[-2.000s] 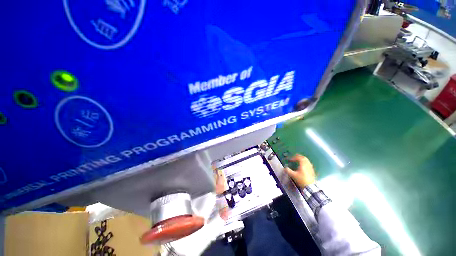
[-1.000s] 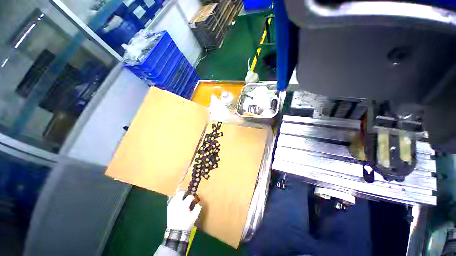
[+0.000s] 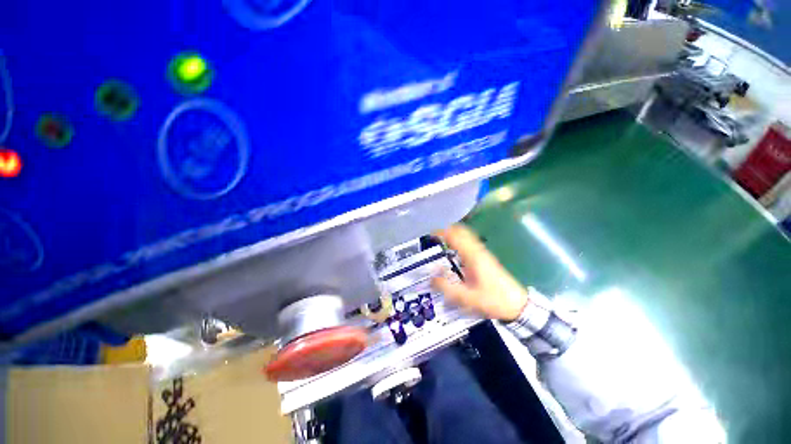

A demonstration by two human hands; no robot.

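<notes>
Small black parts (image 3: 416, 313) sit in a group on the silver slotted machine table (image 3: 451, 328), below the machine head. My right hand (image 3: 475, 279) is bare and slightly blurred, over the table's right part, just right of the black parts. Its thumb and fingers are apart, with nothing visible between them. A small yellowish piece (image 3: 378, 308) shows left of the parts, partly hidden by the machine; I cannot tell what it is. My left hand is not in view. More black parts (image 3: 177, 416) lie on the tan cardboard (image 3: 78, 403) at lower left.
The blue control panel (image 3: 330, 78) fills the upper left. A red round knob (image 3: 317, 353) hangs below it. A silver adjustment knob (image 3: 396, 382) is at the table's front edge. The green conveyor (image 3: 642, 217) runs along the right. A red box (image 3: 767, 160) stands at far right.
The view has swung from the cardboard back to the machine. The gloved left hand has left view. Compared with two seconds ago, my right hand has moved left from the belt edge over the table.
</notes>
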